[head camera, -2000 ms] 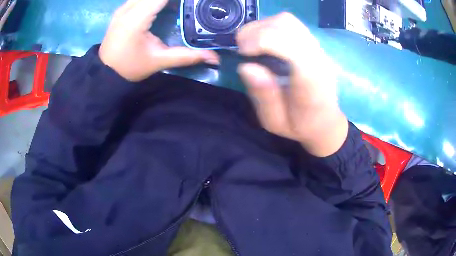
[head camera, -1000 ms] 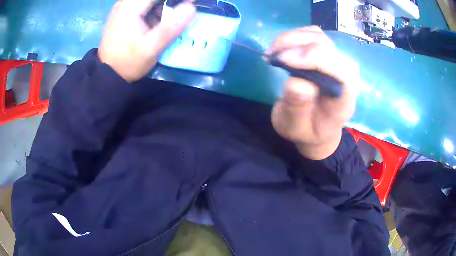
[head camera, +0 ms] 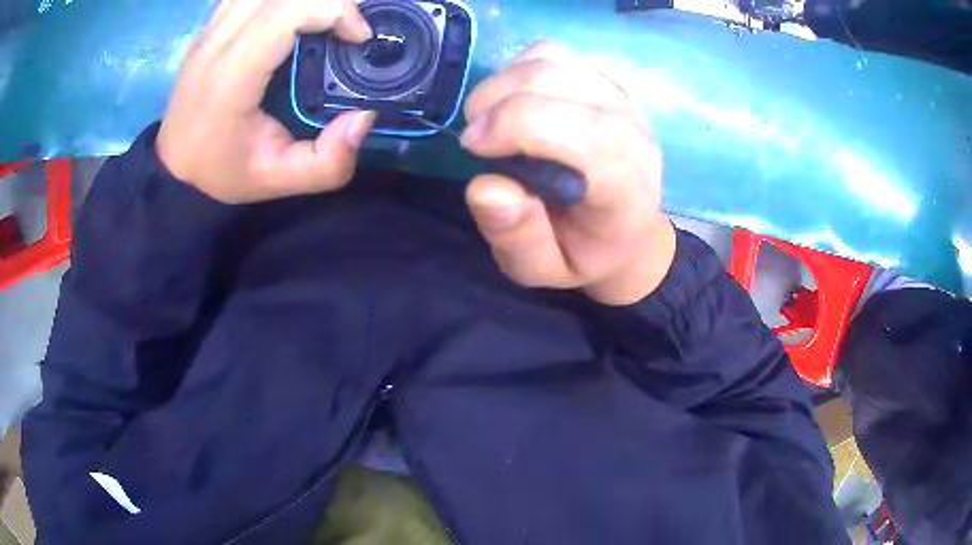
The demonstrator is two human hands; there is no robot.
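A speaker (head camera: 400,53) with a black front, round cone and thin blue rim faces up at the top centre, at the green bench. My left hand (head camera: 266,112) holds it at its left side, with the thumb at the lower edge and a finger on the cone. My right hand (head camera: 576,160) grips the black handle of a hand screwdriver (head camera: 544,179). Its thin shaft points left, and the tip lies at the lower part of the speaker's front. Whether the tip touches a screw cannot be told.
The glossy green bench (head camera: 746,138) spans the top. Parts of a metallic device (head camera: 762,13) and a dark cylinder (head camera: 895,27) are at the upper right. Red stools stand at left (head camera: 48,218) and right (head camera: 815,298). A person's dark-clothed leg (head camera: 917,394) is at right.
The speaker has turned from showing its light-blue side to front up. My right hand has moved left with the screwdriver, bringing its tip to the front. The view has shifted.
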